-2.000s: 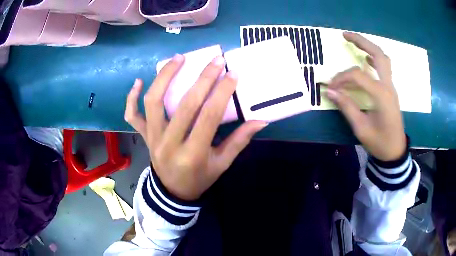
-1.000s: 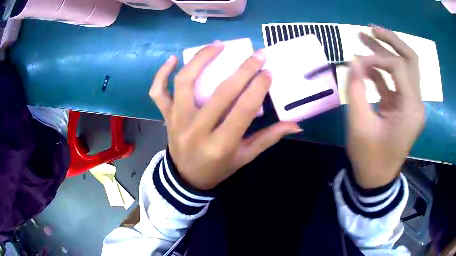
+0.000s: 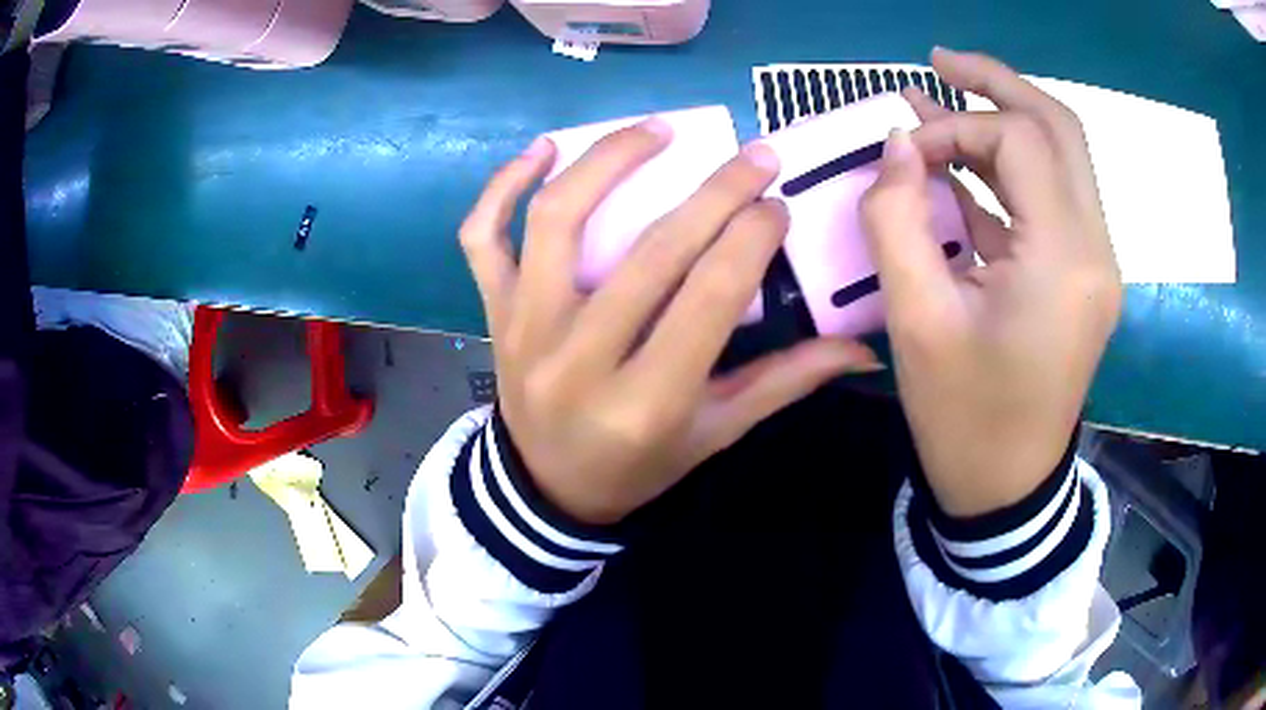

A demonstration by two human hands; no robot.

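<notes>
My left hand (image 3: 625, 319) is spread over two pink housings and holds them side by side at the table's front edge. The left housing (image 3: 694, 146) shows a plain pale face, partly under my fingers. The right housing (image 3: 833, 229) has two parallel black strips (image 3: 839, 165) on its face. My right hand (image 3: 1007, 278) has its thumb and finger at the right end of the upper strip, pressing on the face; the lower strip is partly hidden by it. The strip sheet (image 3: 1159, 180) lies behind, with black bars at its left end.
Stacked pink housings (image 3: 250, 31) stand at the far left edge, with a small white tag (image 3: 575, 50) under one. A loose black strip (image 3: 306, 226) lies on the table (image 3: 403, 180). A red stool (image 3: 264, 441) and yellow paper (image 3: 313, 513) are on the floor at left.
My right hand has moved left from the sheet to the right housing with a strip. That face now carries a second strip. The view has shifted, so the housings appear further right.
</notes>
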